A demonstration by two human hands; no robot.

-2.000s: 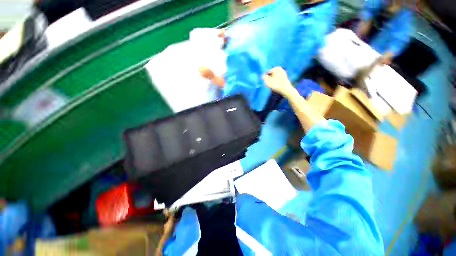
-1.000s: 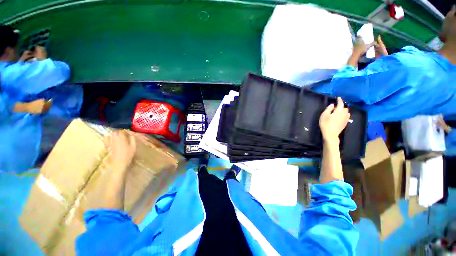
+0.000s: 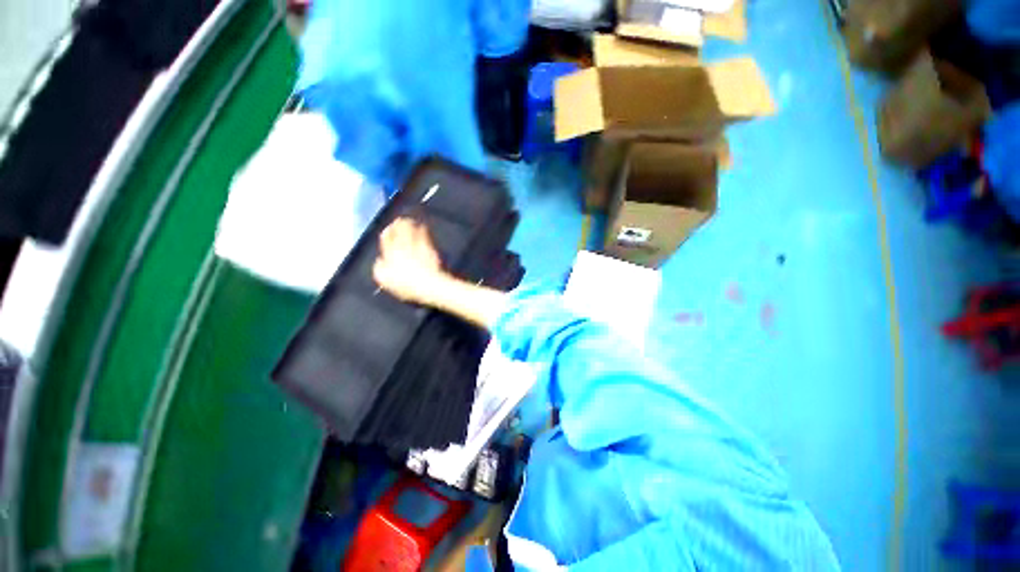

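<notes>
A stack of black compartment trays (image 3: 347, 324) stands in front of me at the left of centre, turned at a slant beside the green bench. My right hand (image 3: 405, 263) is over the top tray, near its middle. It is blurred and its fingers look curled; I cannot tell whether it holds anything. A small white mark shows near the tray's far end. White sheets (image 3: 492, 393) stick out beside the lower trays. My left hand is out of the picture.
The green bench (image 3: 213, 413) curves along the left, with a large white block (image 3: 280, 212) on it. A person in a blue smock (image 3: 392, 78) is beyond the trays. Open cartons (image 3: 660, 101) and a white sheet (image 3: 613, 293) are ahead right. A red bin (image 3: 403, 531) is at the bottom.
The view has swung right, so the tray stack now sits further left and steeper. My right hand is still over the top tray. My left hand, earlier on a brown carton, has left the picture.
</notes>
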